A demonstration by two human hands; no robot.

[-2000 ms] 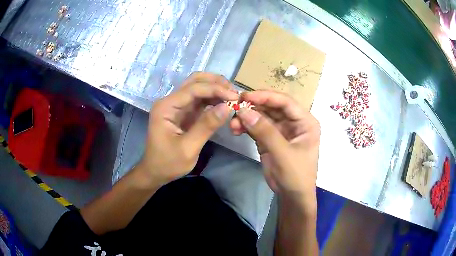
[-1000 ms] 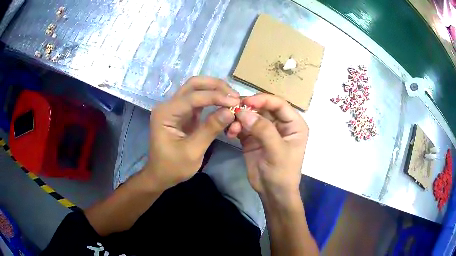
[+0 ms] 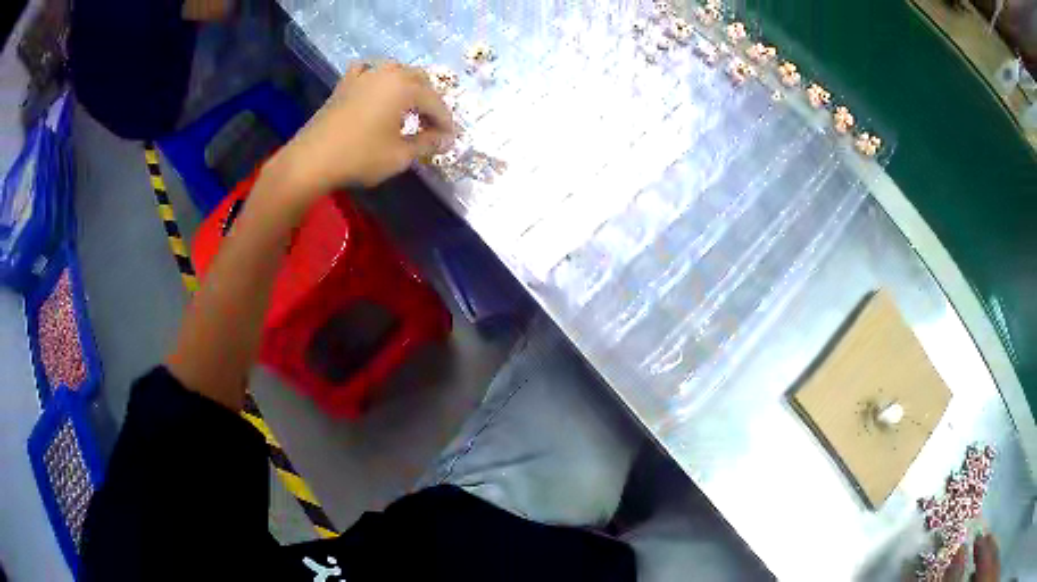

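My left hand [image 3: 381, 127] is over the left end of the clear plastic tray [image 3: 637, 239], with a small pale piece [image 3: 412, 122] at its fingertips. Joined figures [image 3: 480, 53] lie beside it, and more stand in a row [image 3: 788, 74] along the tray's far edge. My right hand [image 3: 975, 559] is cut off by the bottom right edge, at the pile of red-and-white pieces [image 3: 961, 500]; what its fingers hold is not clear. The cardboard glue pad [image 3: 847, 387] bears a white lump [image 3: 889, 414].
A red stool [image 3: 341, 284] and a blue stool [image 3: 245, 131] stand on the floor at left. Blue crates [image 3: 63, 341] with small parts lie far left. Another person in dark clothing [image 3: 127, 57] is at top left. A green surface [image 3: 910, 136] lies beyond the table.
The view has swung left. My hands, together before, are now far apart: the left over the tray's left end, the right at the red-and-white pile.
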